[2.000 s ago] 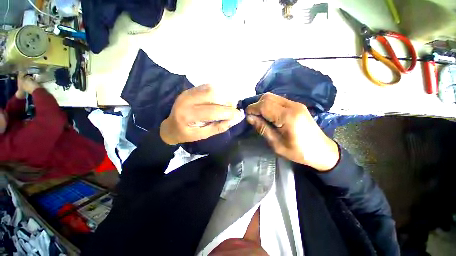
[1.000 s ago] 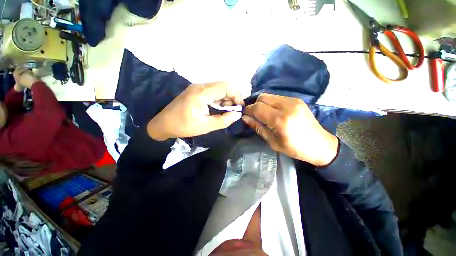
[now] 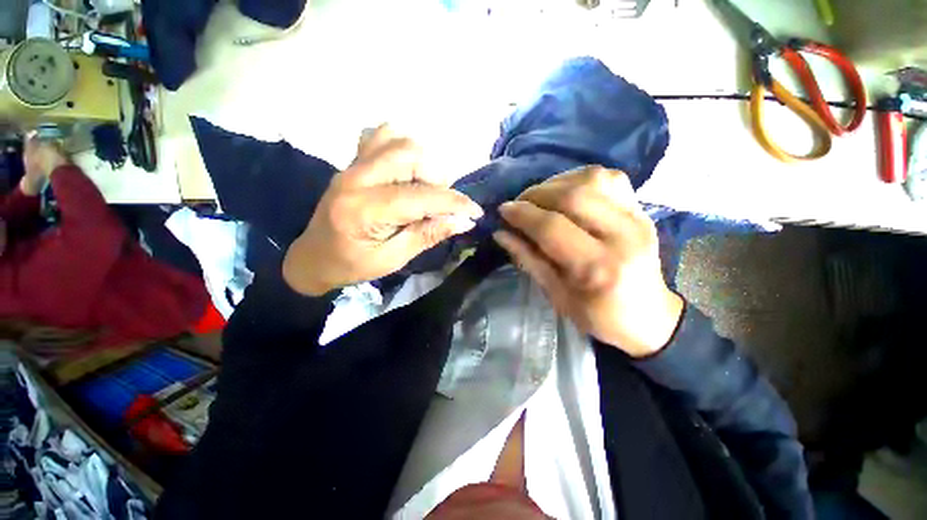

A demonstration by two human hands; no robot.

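A navy garment piece lies bunched over the table's front edge and runs down between my hands. Its shiny, puffy part is at the centre right; a flatter dark part spreads to the left. My left hand pinches the navy fabric edge between thumb and fingertips. My right hand pinches the same edge just to the right, the fingertips a small gap apart from the left ones. The fabric under my fingers and palms is hidden. Whether a thread is held there is too small to tell.
Orange-and-red-handled scissors and a red-handled tool lie at the right of the pale table. Dark cloth lies at the upper left. A person in a red sleeve works by a cream machine. White fabric hangs below the table edge.
My left hand has moved slightly left and its fingertips have parted a little from the right ones. The puffy navy part sits higher in view. The white piece at my left fingertips no longer shows.
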